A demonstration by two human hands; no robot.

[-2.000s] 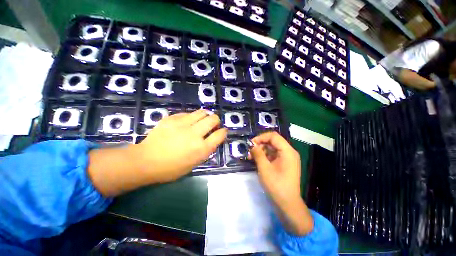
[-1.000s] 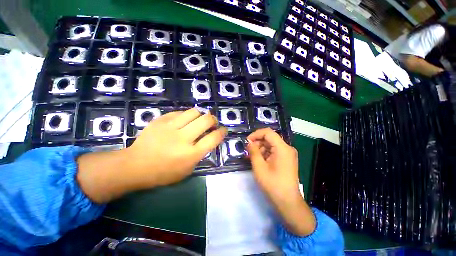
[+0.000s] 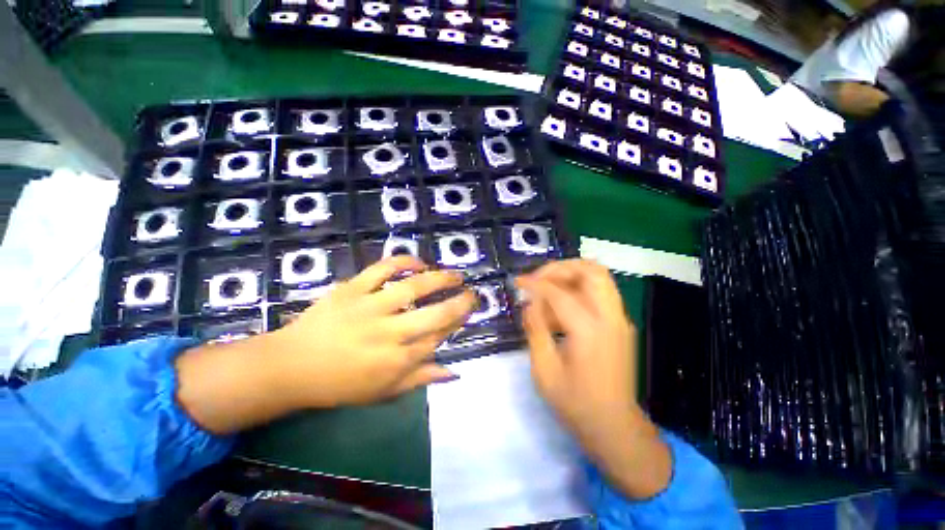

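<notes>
The black blister tray (image 3: 358, 230) lies before me with silver-white components, each with a round dark centre, in its pockets. My left hand (image 3: 358, 336), bare, lies over the tray's front middle, fingers spread and bent; whether it holds anything is hidden. My right hand (image 3: 580, 347) is at the tray's front right corner, thumb and index close together beside one component (image 3: 485, 302). A tiny pale bit seems to show at its fingertips, too blurred to be sure. The white sheet (image 3: 497, 445) lies at the table edge, partly under my right wrist.
Stacked black trays (image 3: 808, 321) stand at right, a dark flat object (image 3: 679, 352) beside them. Filled trays lie across the table, at the back (image 3: 394, 39) and back right (image 3: 632, 95). Loose white sheets (image 3: 52, 259) lie at left. A person's arm (image 3: 858, 95) shows at upper right.
The view has shifted, so the tray sits lower and more of the back tray shows. My left fingers have spread and bent near the front-right component. My right hand stays beside it.
</notes>
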